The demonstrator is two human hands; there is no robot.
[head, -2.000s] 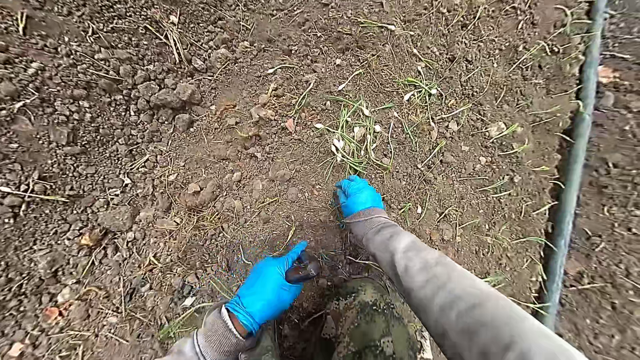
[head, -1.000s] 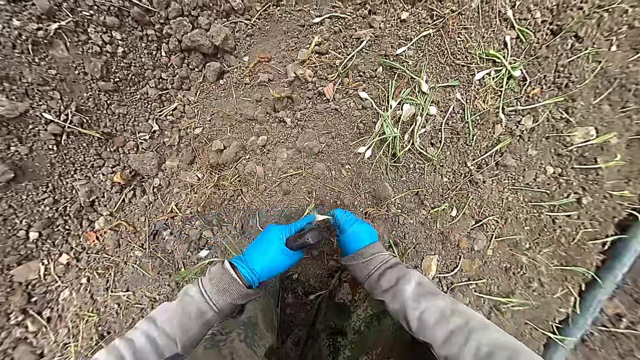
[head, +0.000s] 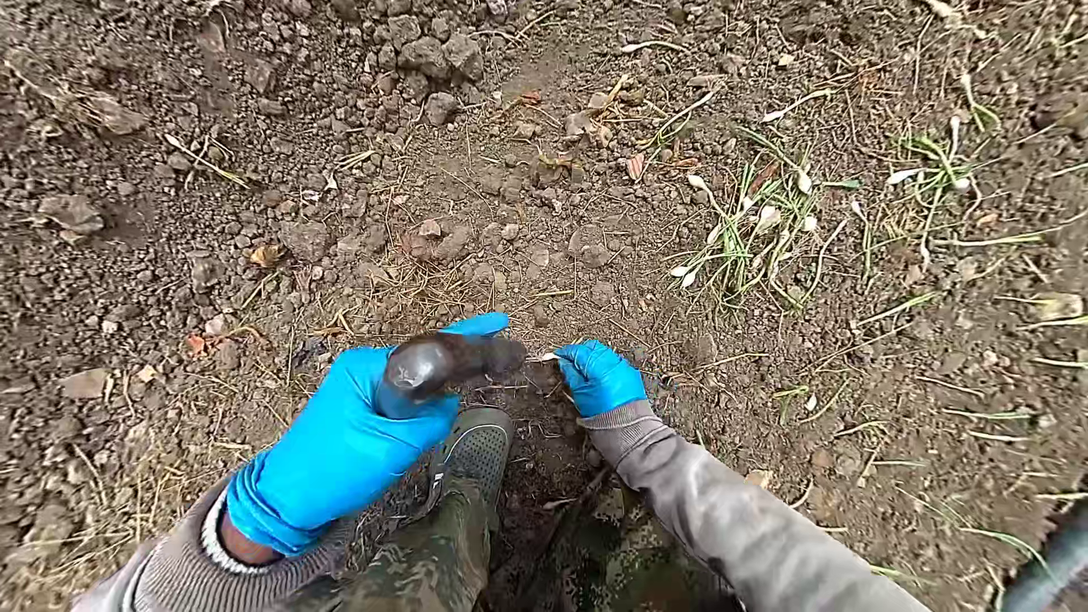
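Observation:
My left hand (head: 353, 425), in a blue glove, grips a dark rounded handle (head: 425, 367) of a tool whose far end is blurred. To its right, my right hand (head: 599, 376), also gloved in blue, pinches a small whitish bulb (head: 546, 357) between thumb and fingertips, just beside the dark tool's end. A loose pile of small white bulbs with green leaves (head: 756, 229) lies on the soil up and to the right of my right hand. Farther right is a smaller bunch of the same bulb plants (head: 939, 170).
Bare brown soil with clods (head: 433, 55) and dry straw surrounds my hands. Single seedlings (head: 990, 415) lie or stand along the right side. A grey pipe (head: 1054, 565) crosses the lower right corner. My shoe (head: 480, 450) is just below my hands.
My right hand was down at the soil by the bulb pile two seconds ago; it then came beside my left hand. The left hand has kept hold of the dark tool.

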